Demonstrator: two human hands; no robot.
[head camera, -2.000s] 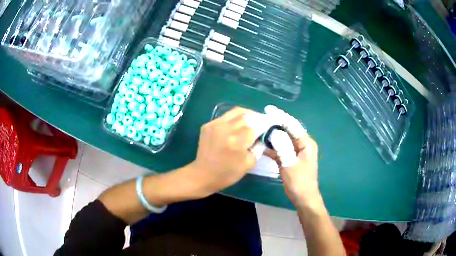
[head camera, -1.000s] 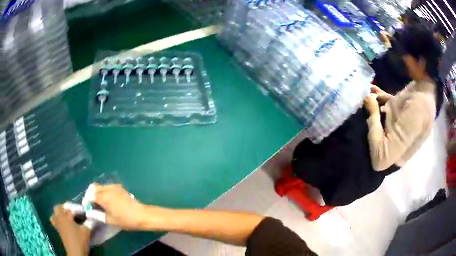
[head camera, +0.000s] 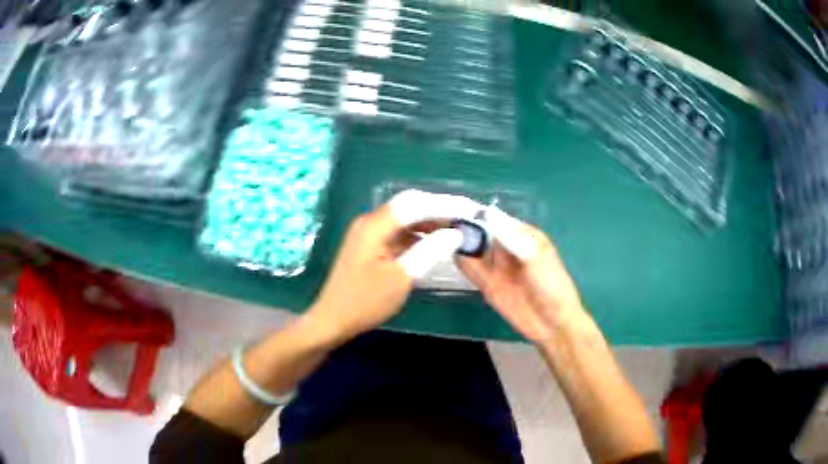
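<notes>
A dark cap (head camera: 470, 237) with a pale rim is held between the fingertips of both hands, over the small clear work tray (head camera: 386, 193). My left hand (head camera: 368, 267), with white finger cots, grips it from the left. My right hand (head camera: 531, 276), also with white cots, holds it from the right. A white paper (head camera: 445, 275) shows partly under the hands. The image is blurred, so I cannot tell whether a turquoise ring is in the cap.
The ring tub (head camera: 271, 190) of turquoise rings stands left of the hands. Stacked parts trays (head camera: 136, 109) are at far left. The rod tray (head camera: 463, 82) lies behind, the finished-piece tray (head camera: 645, 127) at back right. A red stool (head camera: 82, 335) stands at lower left.
The view swung right and has come back to the work area. The hands have stayed together around the dark cap, and their fingers have shifted on it.
</notes>
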